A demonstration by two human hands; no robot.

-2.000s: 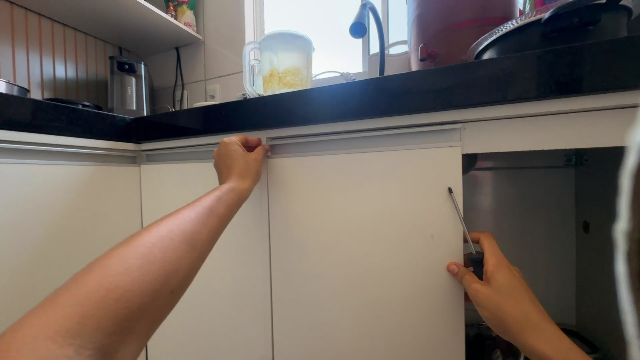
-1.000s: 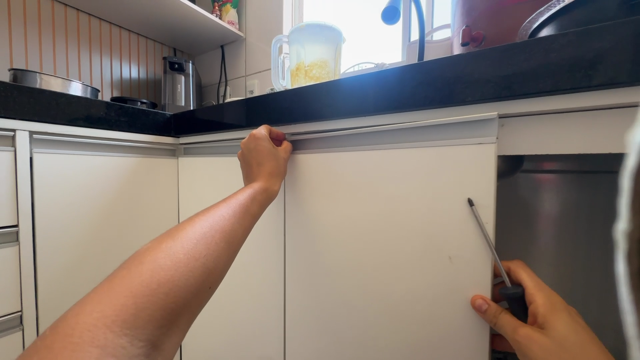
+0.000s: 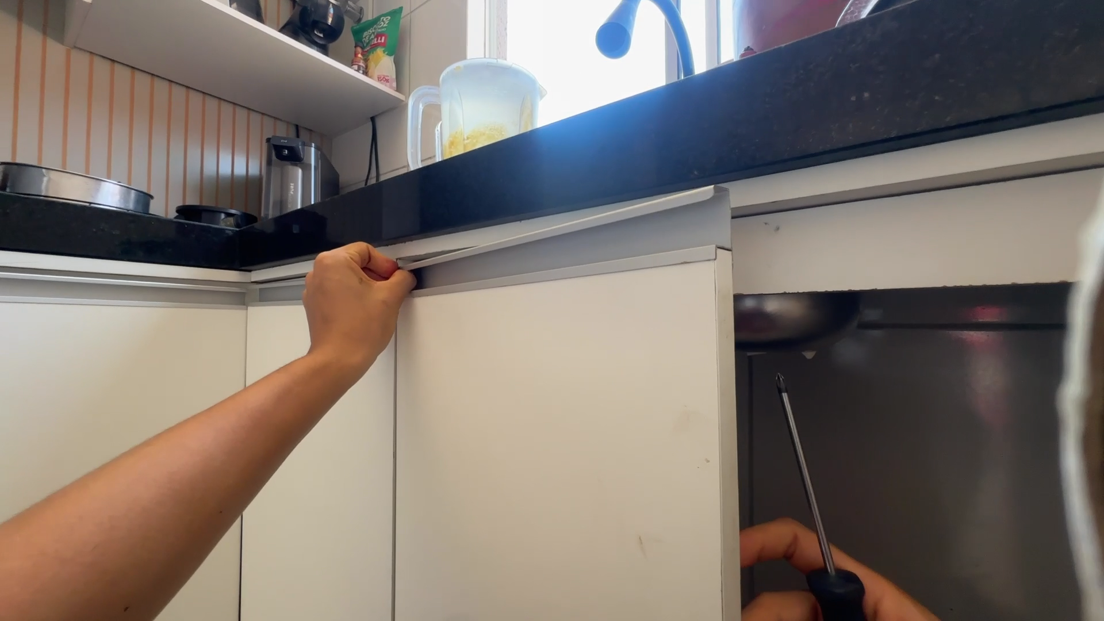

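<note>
A white cabinet door (image 3: 561,431) with a metal handle profile (image 3: 586,241) along its top stands under the black stone countertop (image 3: 604,164), its right edge tilted out from the frame. My left hand (image 3: 358,297) pinches the left end of that profile between thumb and fingers. Low at the door's right edge, my right hand (image 3: 862,578) holds a Phillips screwdriver (image 3: 806,483) by its black handle, shaft pointing up, tip free in the air before the opening. Some of its fingers are hidden behind the door edge, and the lower part is cut off by the frame.
On the countertop stand a plastic jug (image 3: 487,108) with yellow contents, a metal pan (image 3: 78,185) and a silver appliance (image 3: 293,177). A blue faucet (image 3: 617,30) rises by the window. Right of the door, the open cabinet shows the underside of a sink bowl (image 3: 793,319).
The door's right edge has swung outward from the cabinet. My right hand has moved with that edge, and the screwdriver's tip no longer overlaps the door front. The view has come closer.
</note>
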